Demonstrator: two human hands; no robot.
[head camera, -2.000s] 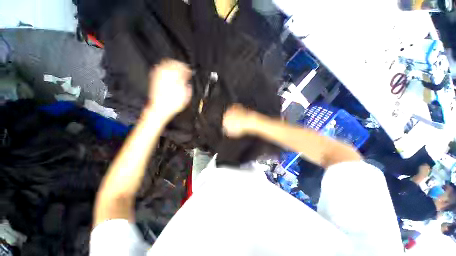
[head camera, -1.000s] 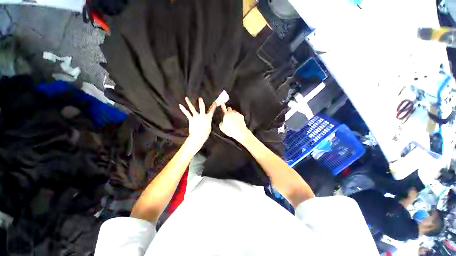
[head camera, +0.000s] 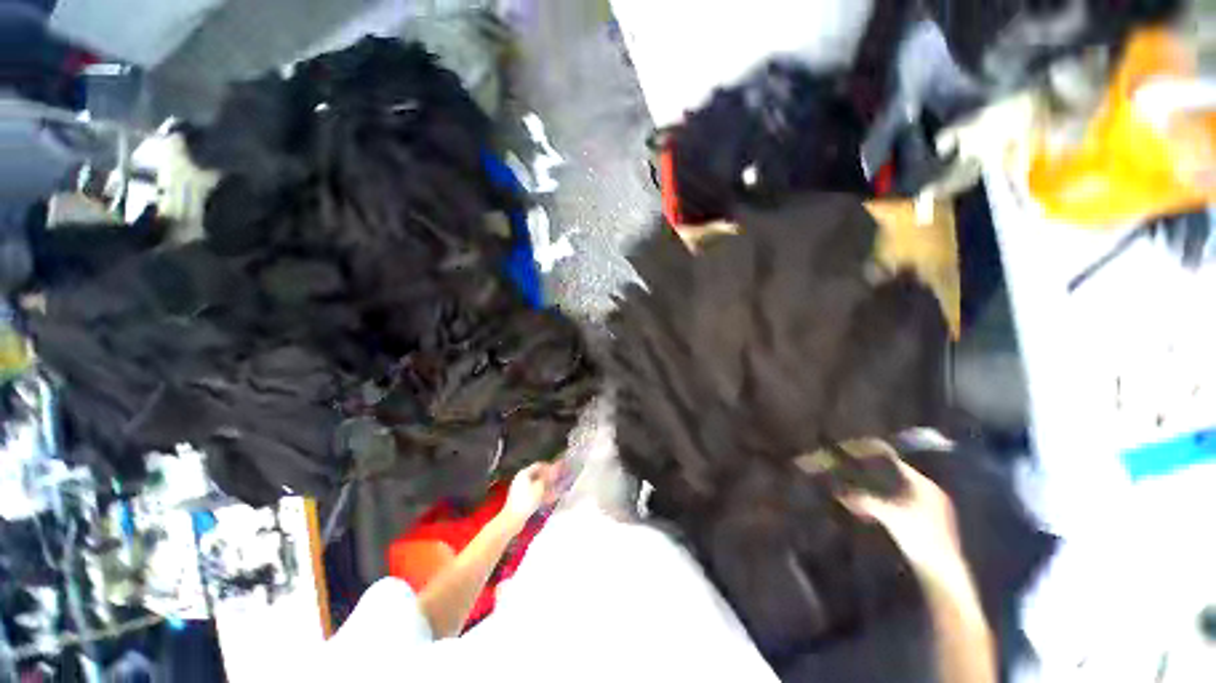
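A dark brown garment lies spread and folded in front of me, right of centre. My right hand is at its near right part, with dark cloth between thumb and fingers. My left hand is off this garment, beside the near edge of a large dark garment pile and above a red stool. It is small and blurred, and I cannot tell whether its fingers hold anything.
A cardboard box shows behind the garment. Another dark heap lies beyond it. White scraps lie on the grey floor. A white table at right bears an orange bag. A blue edge borders the pile.
The view has swung left, bringing the large pile toward the centre. My hands, close together at a small white label before, are now wide apart. The label no longer shows.
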